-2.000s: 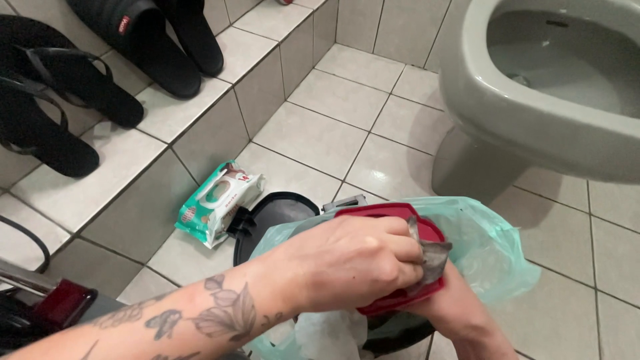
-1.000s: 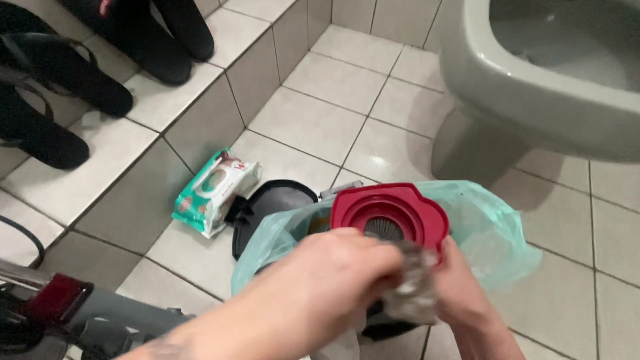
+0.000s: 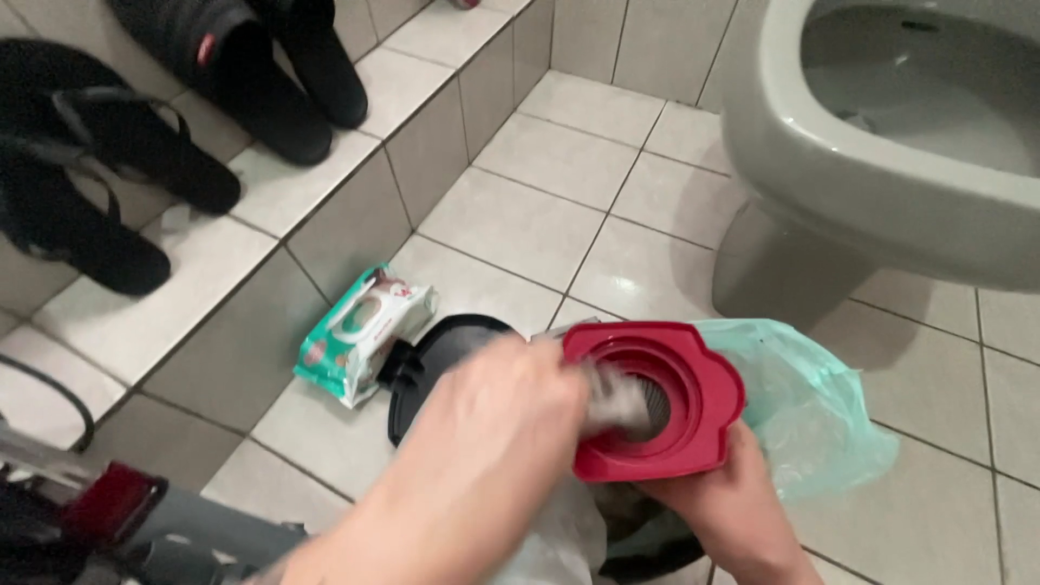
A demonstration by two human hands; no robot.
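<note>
A red plastic filter housing (image 3: pixel 715 390) with a round, ringed opening faces up, a pleated grey filter inside it. My right hand (image 3: pixel 723 496) grips its lower right edge from below. My left hand (image 3: pixel 512 390), blurred, pinches a crumpled greyish wipe (image 3: pixel 613 398) at the left part of the opening; its fingertips are partly hidden. Under both hands is a dark bin (image 3: pixel 650 561), lined with a translucent green plastic bag (image 3: pixel 812 406) that spreads out to the right. Whitish crumpled material (image 3: pixel 561 536) lies in the bag below my left forearm.
A wet-wipe packet (image 3: pixel 366 333) lies on the tiled floor beside a black lid (image 3: pixel 467 333). Black sandals and slippers (image 3: pixel 268 97) stand on the tiled step at left. A toilet (image 3: pixel 877 171) is at right. Grey and red equipment (image 3: pixel 114 504) occupies the lower left.
My left hand has moved left from across the housing, with the wipe still in it. The housing's round opening, covered two seconds ago, now shows.
</note>
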